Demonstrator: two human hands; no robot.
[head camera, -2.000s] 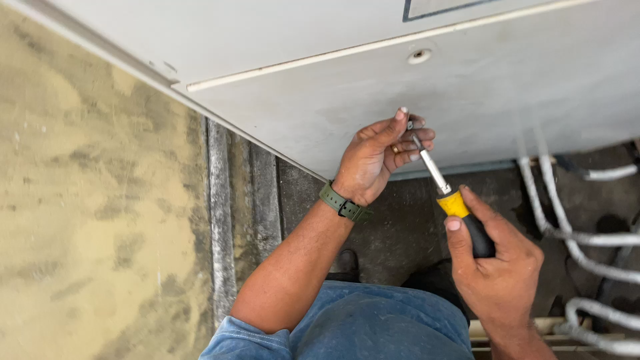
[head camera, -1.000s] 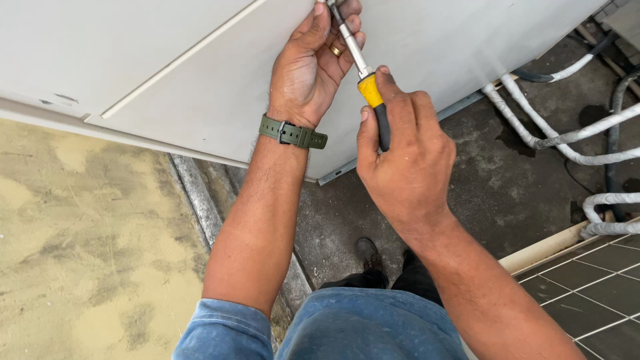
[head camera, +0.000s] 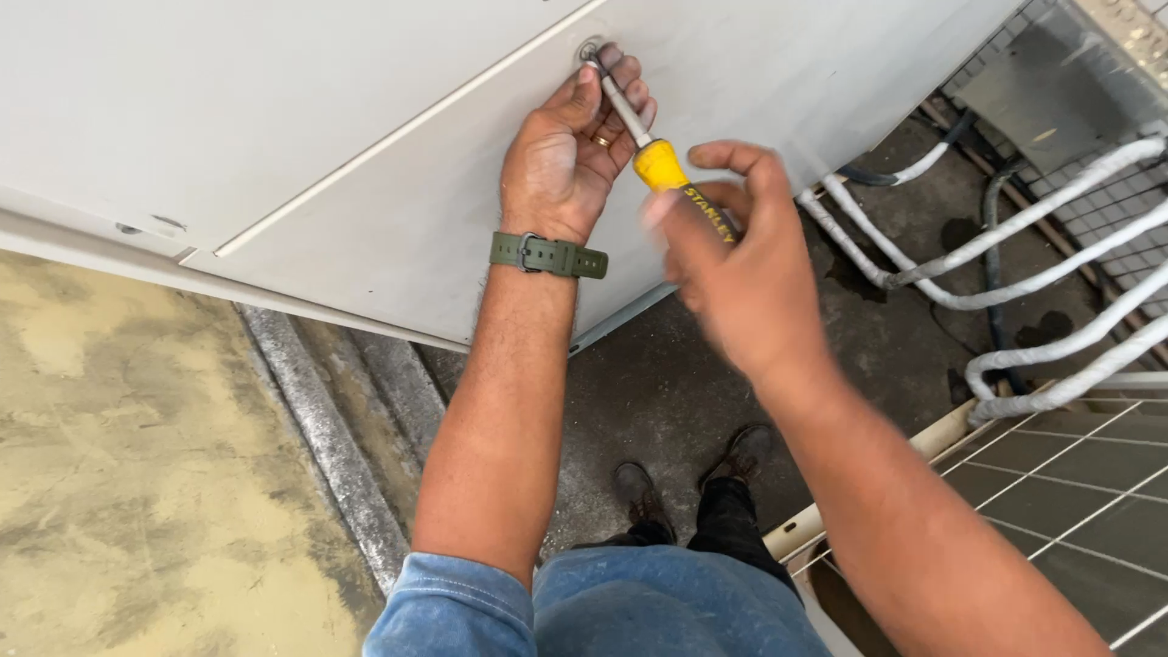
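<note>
A Stanley screwdriver (head camera: 662, 164) with a yellow and black handle points at a recessed screw hole (head camera: 591, 49) in a white metal panel (head camera: 392, 210). My left hand (head camera: 570, 155) steadies the tip end of its shaft beside the hole, thumb and fingertips around it. Whether a screw is there under the tip cannot be made out. Around the black part of the handle are the thumb and fingers of my right hand (head camera: 748, 246), blurred, with the index finger lifted off.
White-wrapped pipes (head camera: 1013, 246) bend across the right side. A wire grille (head camera: 1049, 465) stands at the lower right. A yellowish stained wall (head camera: 137, 456) and a concrete ledge (head camera: 319, 438) lie at the left. My boots are on the dark floor (head camera: 630, 392).
Two seconds ago the screwdriver and both hands were below the screw hole, away from it; now the tip is at the hole. My right hand's fingers have loosened on the handle. The view has shifted.
</note>
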